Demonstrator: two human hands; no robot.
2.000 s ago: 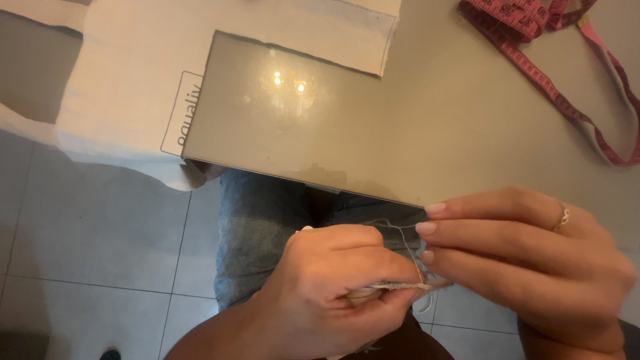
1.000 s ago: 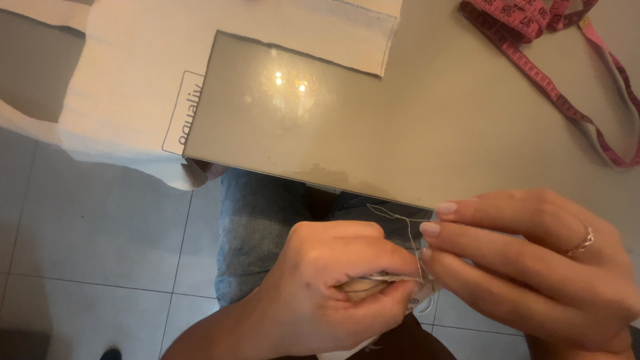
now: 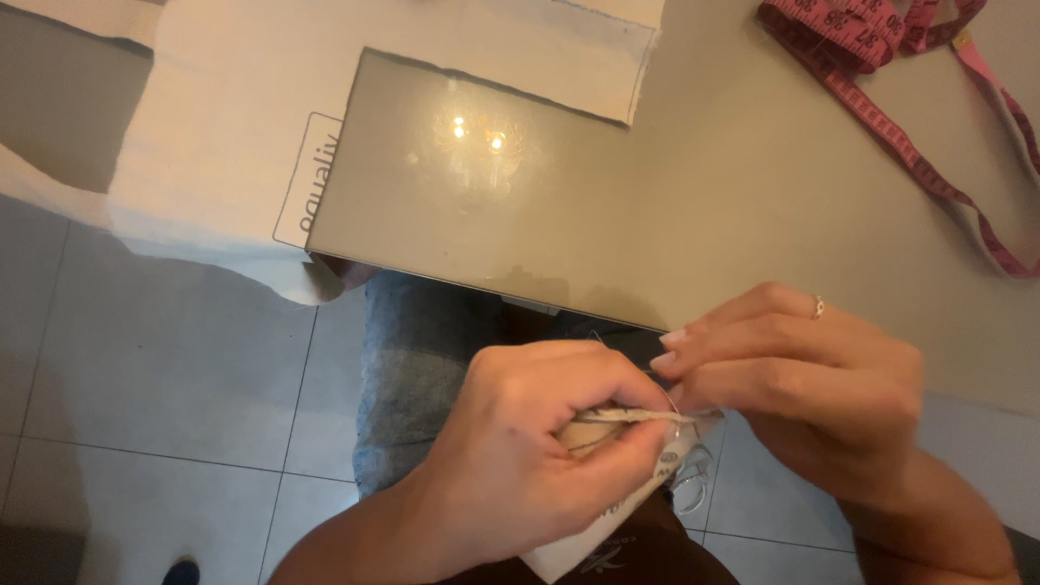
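My left hand (image 3: 561, 447) pinches the folded edge of a cream fabric piece (image 3: 581, 532) with printed writing, between thumb and index finger, over my lap. Close against it on the right, my right hand (image 3: 780, 366) has its fingertips drawn together at the same fabric edge. A thin thread (image 3: 673, 400) runs between the fingertips of both hands and the cloth; a small loop of it shows above my left hand. Whether a needle is between my right fingertips cannot be made out. Loose coils of pale thread (image 3: 691, 487) hang below the fabric edge.
A pink tape measure (image 3: 886, 134) lies partly coiled at the table's upper right. Cream fabric (image 3: 219, 106) with a printed box covers the upper left and hangs over the edge of the glossy table (image 3: 487, 203). Legs in jeans (image 3: 406, 382) are below, above a tiled floor.
The thread loop that stood out above my left hand is now smaller and mostly hidden. My left hand holds the fabric throughout, and its printed side shows more below the hand.
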